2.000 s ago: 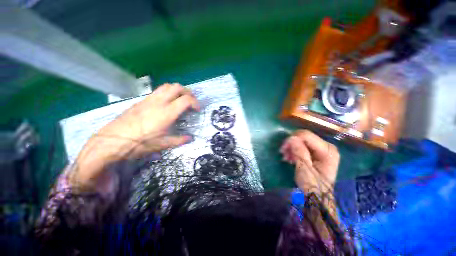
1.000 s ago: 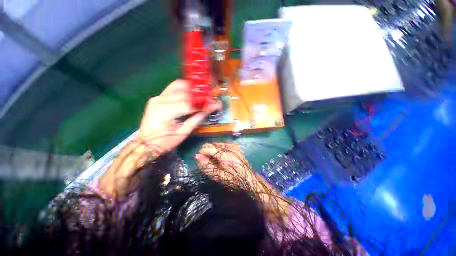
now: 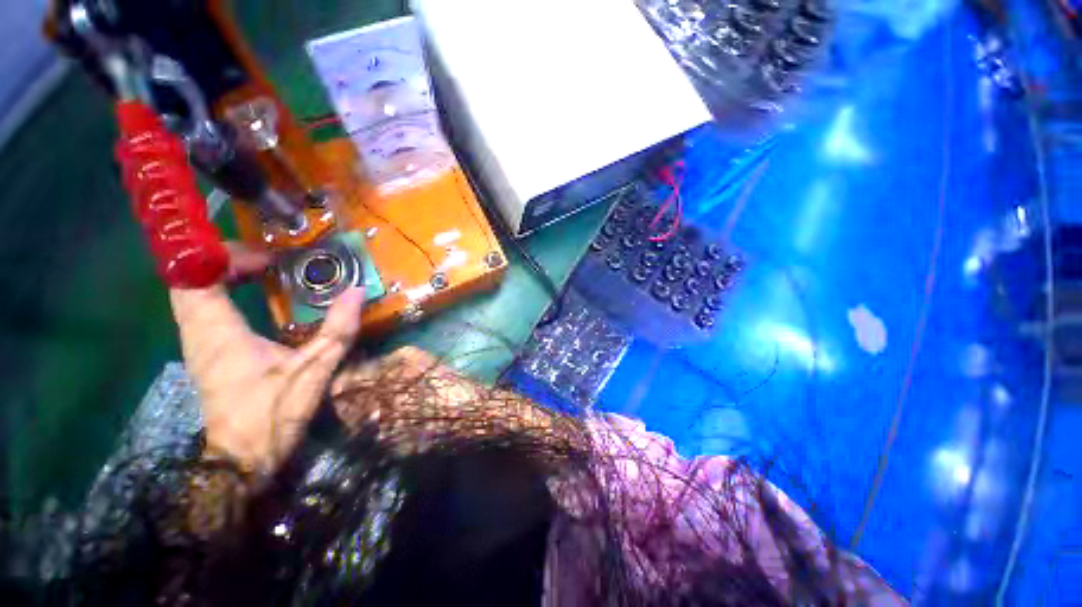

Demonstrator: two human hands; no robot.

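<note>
The orange test fixture (image 3: 457, 225) stands at the upper left. A round black component (image 3: 320, 273) lies in its pale green nest (image 3: 366, 255), inside a pale ring. My left hand (image 3: 255, 379) is in front of the nest, thumb and a finger spread at either side of it. The red clamp handle (image 3: 172, 196) hangs just above my left hand and overlaps some fingers; contact is unclear. My right hand (image 3: 409, 385) is low beside the fixture's front edge, mostly behind hair strands; its fingers and any grip cannot be made out.
A white box (image 3: 570, 101) stands right of the fixture, behind an upright clear plate (image 3: 386, 101). Trays of black parts (image 3: 664, 261) lie in front of the box and behind it. Red and black wires run near the box. A blue surface (image 3: 819, 391) fills the right side.
The view has swung right, away from the textured sheet. My left hand went from the sheet to the fixture, and now shows spread at the nest, below the red handle.
</note>
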